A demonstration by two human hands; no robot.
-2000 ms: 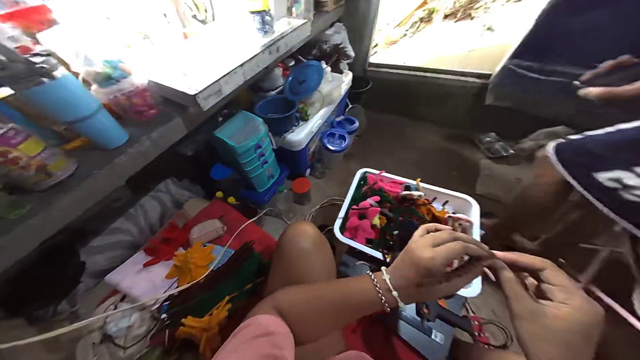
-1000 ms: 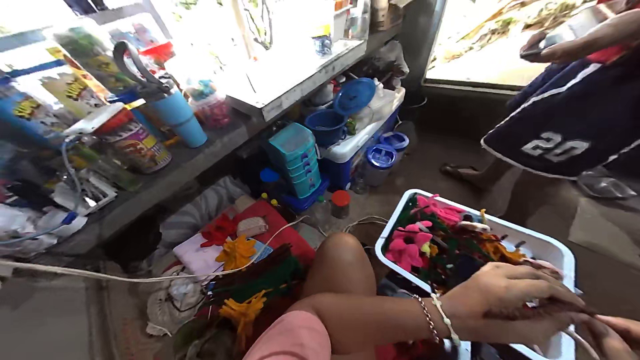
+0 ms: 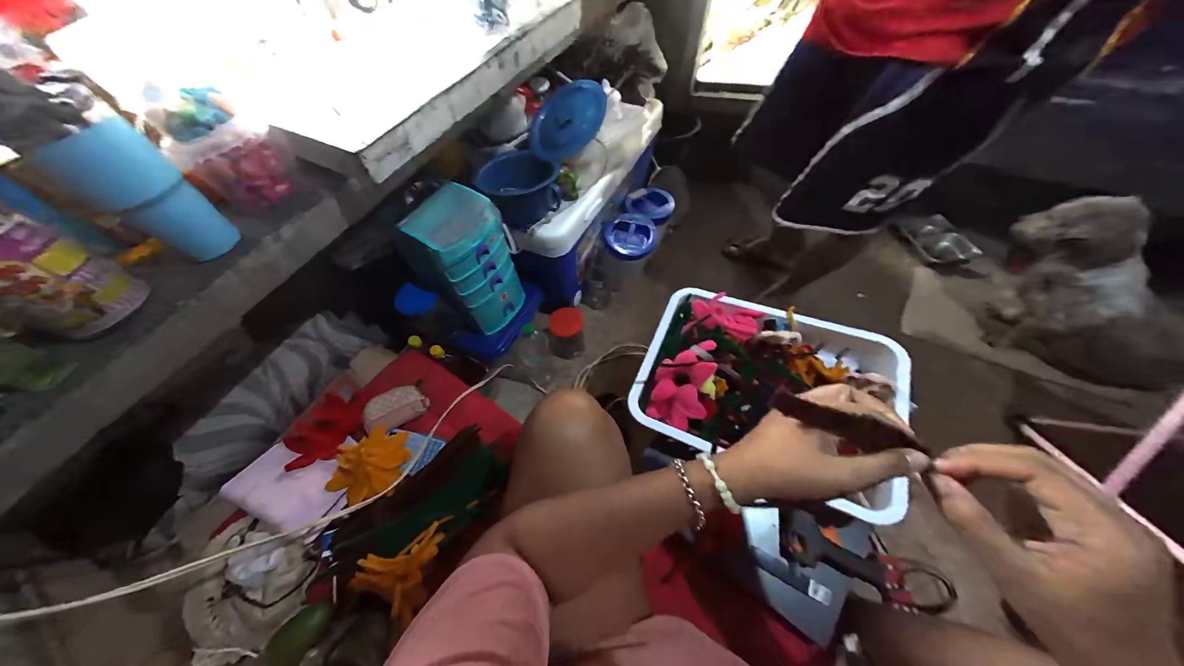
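Observation:
My left hand [image 3: 814, 453], with bracelets at its wrist, holds a dark brown fuzzy strip [image 3: 842, 421], which looks like pipe cleaner stems, above the rim of a white plastic basin [image 3: 652, 370]. Thumb and forefinger of my right hand [image 3: 1045, 527] pinch the strip's end beside my left fingertips. Pink fuzzy flowers [image 3: 680, 388] and orange ones [image 3: 814, 367] lie in the basin. Below my hands, a black-handled tool [image 3: 837, 560], possibly a glue gun, rests on a grey box [image 3: 791, 592]. Orange fuzzy flowers [image 3: 368, 465] and a red one [image 3: 319, 430] lie at the left.
A person in dark shorts [image 3: 860, 148] stands beyond the basin. Teal drawers [image 3: 467, 259] and a blue and white cooler [image 3: 578, 222] stand near the concrete counter [image 3: 305, 217]. A white cord [image 3: 277, 536] crosses the left side. A red-lidded jar [image 3: 566, 328] stands on the floor.
The standing person, at the right edge two seconds ago, now stands behind the basin with the arms out of view. The brown strip now shows plainly between my hands. The view has swung.

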